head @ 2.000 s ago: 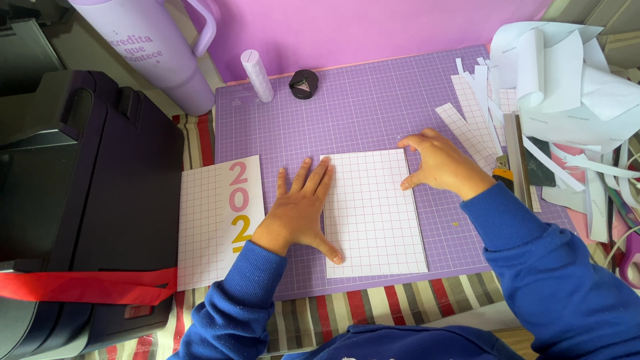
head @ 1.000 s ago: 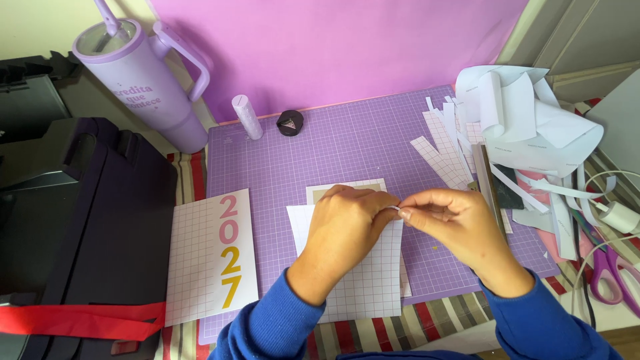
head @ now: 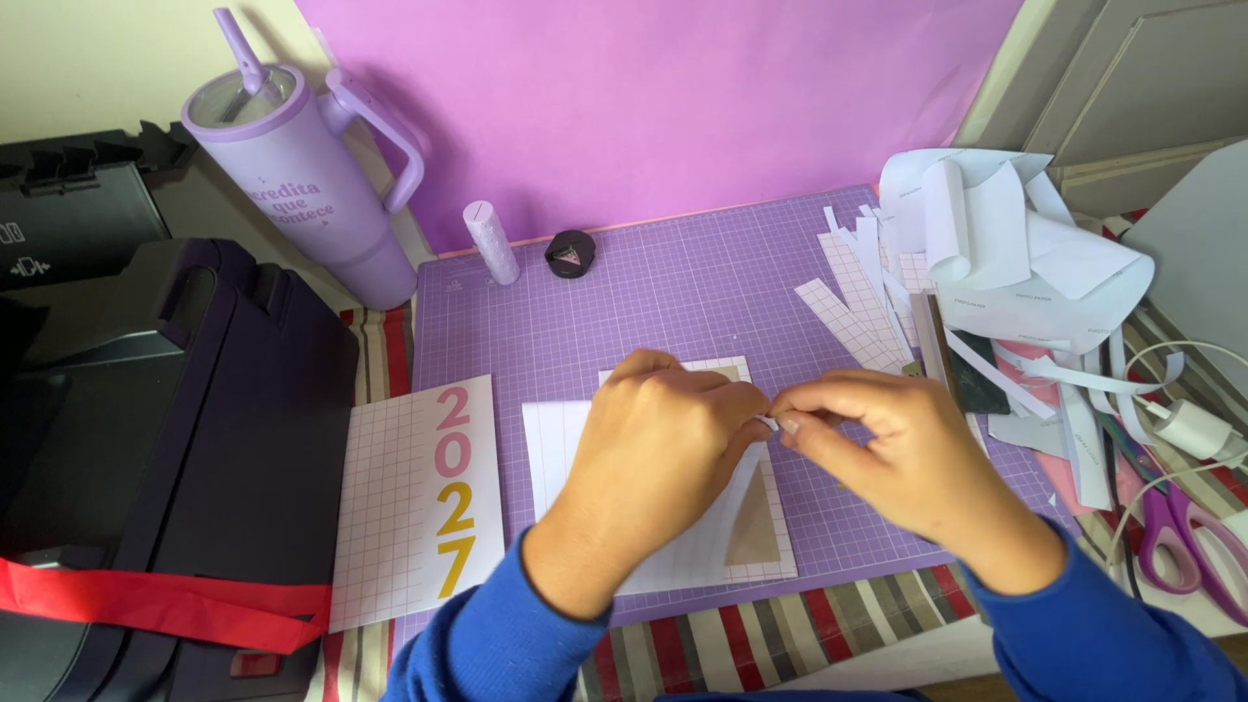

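Note:
My left hand (head: 663,448) and my right hand (head: 858,439) meet over the purple cutting mat (head: 673,292), fingertips pinching the corner of a white paper sheet (head: 561,439). The sheet hangs below my left hand, partly lifted. Beneath it lies a brown board (head: 756,531) with a white gridded border (head: 783,546). To the left, a gridded white cover (head: 385,497) with large "2027" numerals rests half on the mat. Whether the pinched corner is splitting into layers cannot be told.
A lilac tumbler (head: 312,185), a glue-stick-like tube (head: 490,244) and a small round black tool (head: 570,254) stand behind. Paper strips (head: 858,302), crumpled sheets (head: 1014,234), purple-handled scissors (head: 1170,546) and a white charger (head: 1194,429) lie right. A black printer (head: 195,439) is at left.
Both hands were flat or curved around the gridded sheet on the mat; they have come together above it, pinching a corner. The brown board beneath now shows more. The view has shifted.

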